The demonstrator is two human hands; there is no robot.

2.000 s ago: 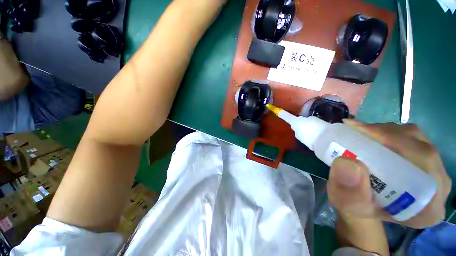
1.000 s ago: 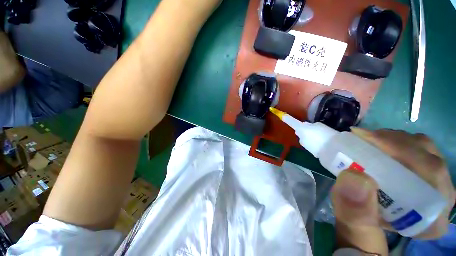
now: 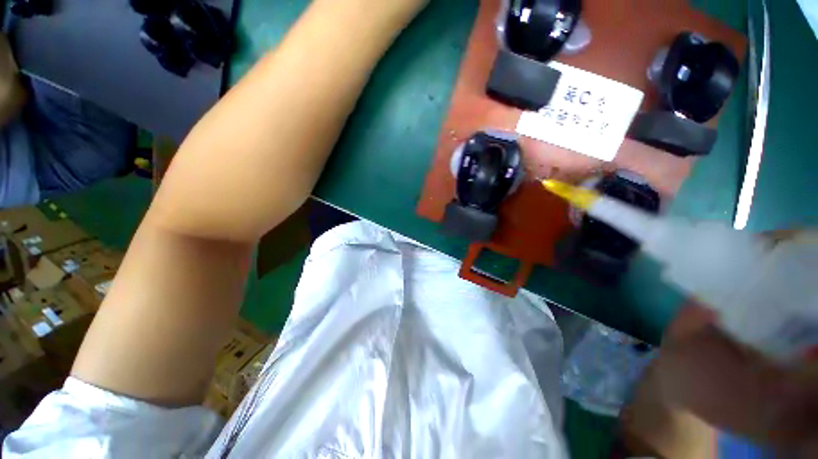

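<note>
The red-brown assembly fixture [image 3: 529, 215] with a white label lies on the green bench. Four glossy black C shells sit in it, one at the near left [image 3: 488, 172] and one at the far right [image 3: 698, 79]. Matte black fixture blocks [image 3: 523, 81] stand beside them. My right hand [image 3: 744, 372] is blurred and holds the white glue bottle [image 3: 731, 269]. Its yellow tip is over the plate between the two near shells, clear of the near-left shell, and the bottle partly covers the near-right shell. My left forearm crosses the bench; my left hand is beyond the top edge.
A dark work mat [image 3: 99, 67] with black shells [image 3: 184, 36] lies at the far left. A long whitish strip [image 3: 755, 134] lies right of the fixture. Another person's arm shows at the left edge. Cardboard boxes [image 3: 54, 287] and a clear plastic bag [image 3: 605, 363] are below the bench.
The glue bottle's tip has moved right, away from the near-left shell, and my right hand has moved down and right. The view has shifted, so the fixture appears further right. My left hand stays out of view.
</note>
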